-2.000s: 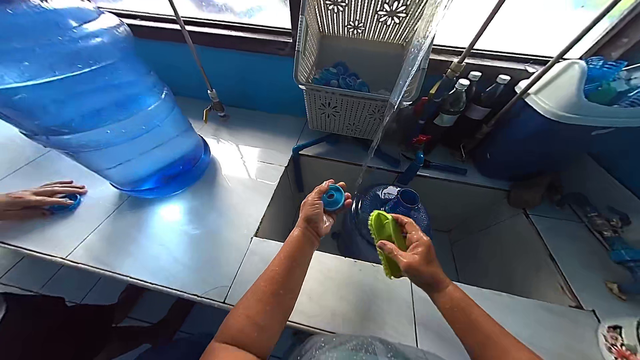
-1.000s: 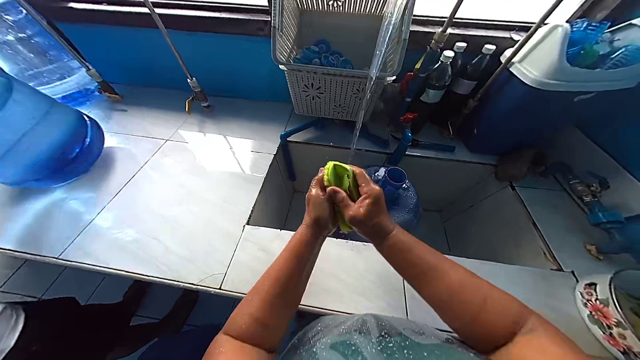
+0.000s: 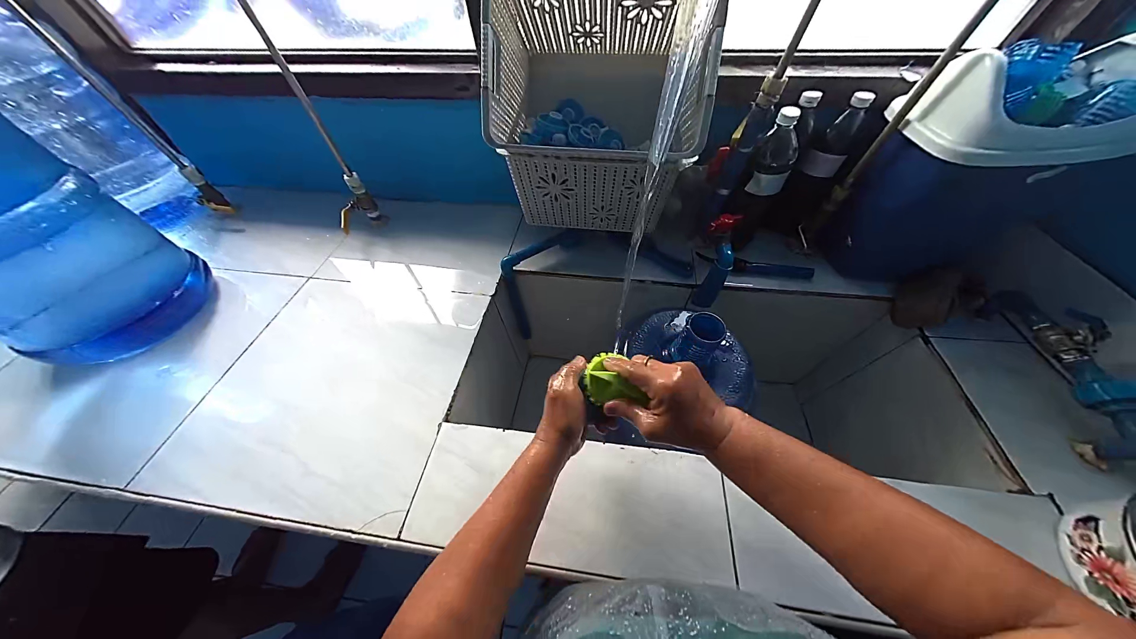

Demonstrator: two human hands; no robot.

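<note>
My right hand [image 3: 679, 404] grips a bright green scrubbing brush or pad [image 3: 611, 380], pressed toward my left hand [image 3: 565, 399]. The fingers of my left hand curl around something dark, mostly hidden behind the green piece; I cannot tell for certain what it is. A stream of water [image 3: 646, 195] falls from above onto or just behind the green piece. Below and behind my hands, a blue water jug [image 3: 729, 364] stands in the tiled sink [image 3: 834, 390] with its open neck upward.
A grey plastic basket [image 3: 577, 191] holding blue caps [image 3: 572, 126] stands behind the sink, with dark bottles [image 3: 774, 155] and a blue cooler [image 3: 896, 195] to its right. A large blue jug [image 3: 98, 266] stands left on the tiled counter. Valved pipes [image 3: 359, 200] reach the counter. A person's legs show lower left.
My hands were apart two seconds ago, the left with a blue cap and the right with the green piece; they have come together under the water. The view has shifted.
</note>
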